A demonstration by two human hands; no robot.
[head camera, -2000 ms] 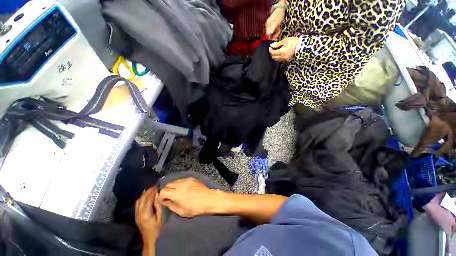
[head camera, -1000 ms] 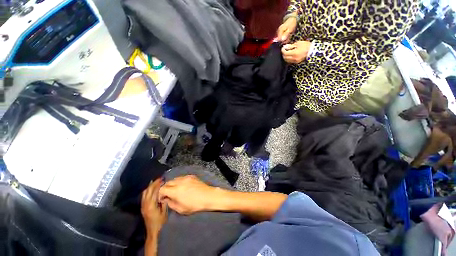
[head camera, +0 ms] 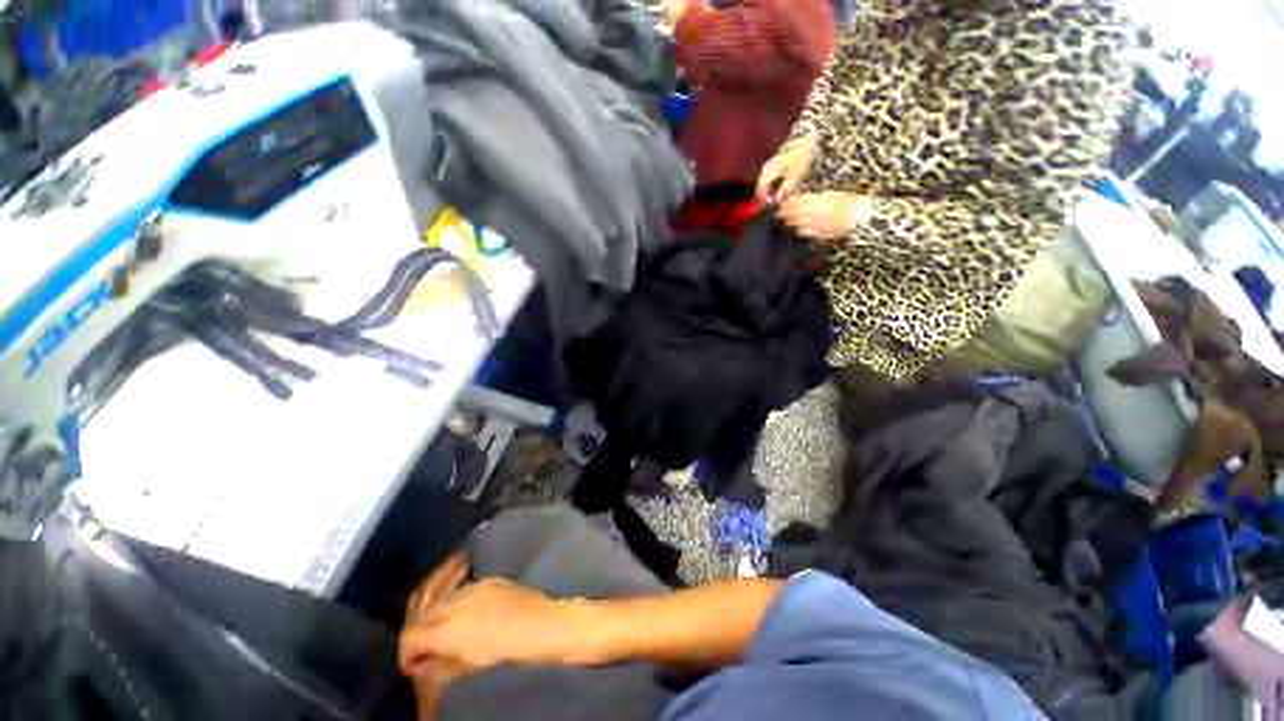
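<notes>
The grey garment piece (head camera: 556, 549) lies over my lap, matt and lighter than the black cloth around it. My right hand (head camera: 486, 627) is blurred and closed at the left edge of this piece, with the forearm reaching in from the right. My left hand (head camera: 434, 585) is pressed against it, mostly hidden behind the right hand, and both pinch the cloth edge together. The fingertips and the exact edge between them do not show clearly.
The white sewing machine (head camera: 303, 176) stands left on its white table (head camera: 268, 451), with black-grey strips (head camera: 233, 317) on it. A co-worker in a leopard-print top (head camera: 958, 169) holds a black garment (head camera: 704, 338). A dark bundle (head camera: 958, 507) lies right. Dark stitched cloth (head camera: 169, 634) hangs lower left.
The view has shifted, showing more of the machine. My right hand has turned over and lies lower, now covering most of my left hand. The co-worker still holds the black garment.
</notes>
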